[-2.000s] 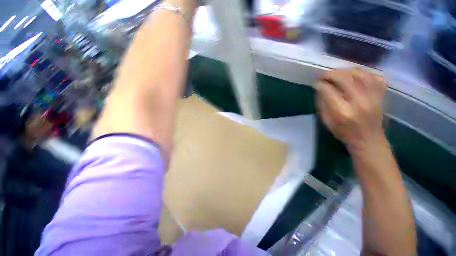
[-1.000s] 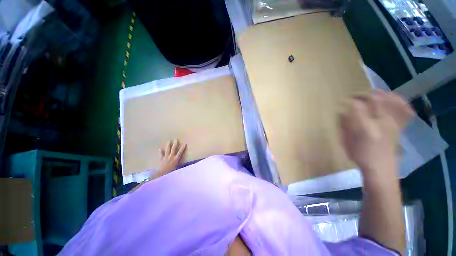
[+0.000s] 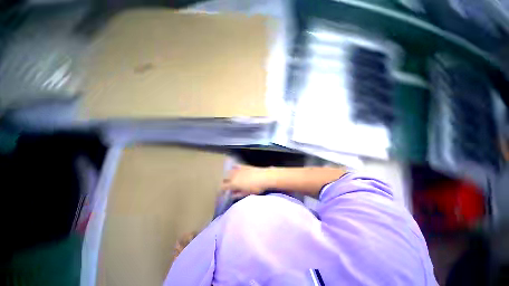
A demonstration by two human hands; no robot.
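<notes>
A tan cardboard sheet lies on the near stack, with white sheet edges around it. My right hand is at the sheet's right edge near its far corner, its fingers touching the edge; blur hides whether they grip. My left hand is low on the sheet, small, blurred and partly hidden by my sleeve. A second cardboard sheet lies on the stack beyond, with a small dark piece on it.
A white sheet with rows of dark parts lies right of the far stack. More dark parts are farther right. A red stool stands at the right. Someone's dark clothing is at the left.
The view has turned, so the stacks appear rotated and the dark parts and red stool show at the right. My right hand has moved from above the larger sheet to the near sheet's edge.
</notes>
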